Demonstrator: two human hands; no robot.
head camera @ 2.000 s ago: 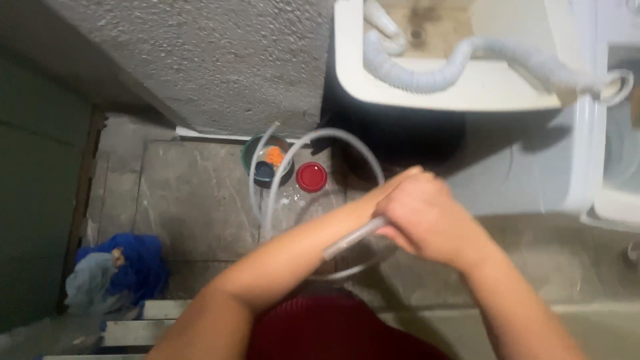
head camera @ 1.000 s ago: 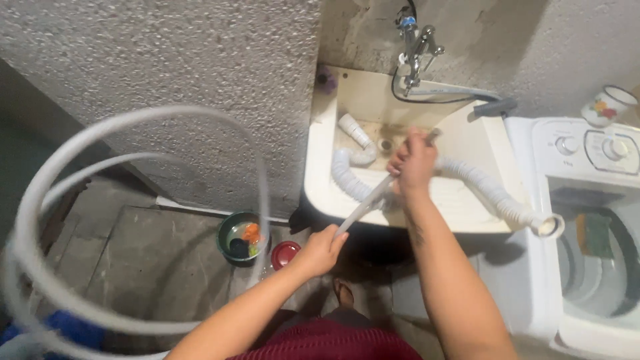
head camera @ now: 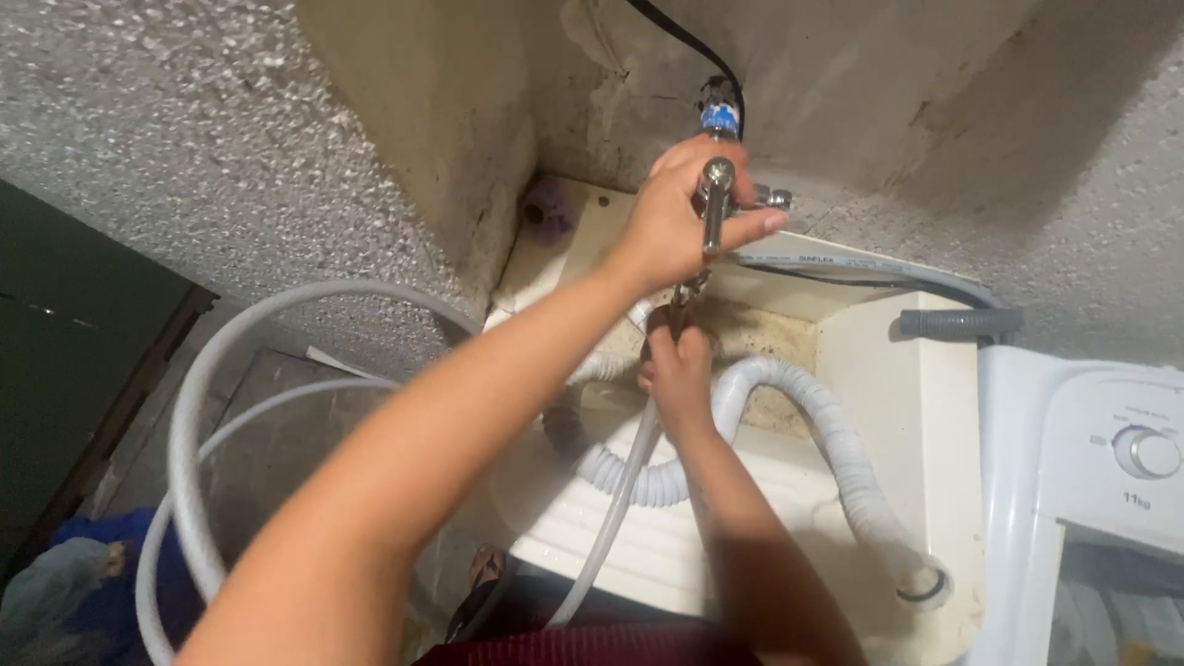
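My left hand [head camera: 680, 213] grips the chrome wall faucet [head camera: 717, 199] around its body, with the lever handle showing between thumb and fingers. Below it, my right hand [head camera: 677, 370] is closed on the end of a clear plastic hose [head camera: 615, 518] at the faucet's spout. Whether the hose end is on the spout is hidden by my fingers. From there the hose runs down over the sink's front edge, and its coil hangs at the left. A white corrugated drain hose [head camera: 842, 435] lies in the cream laundry sink [head camera: 638, 564], behind and beside my right hand.
A washing machine [head camera: 1013, 444] stands right of the sink. A gray corrugated pipe end [head camera: 962, 322] and a gray hose [head camera: 869, 265] lie along the sink's back right rim. Rough wall [head camera: 305, 166] borders the left side. Blue cloth or plastic [head camera: 129, 564] lies on the floor at lower left.
My left hand has moved from the clear hose up to the faucet. My right hand has brought the hose end to the spout. The view has shifted toward the faucet.
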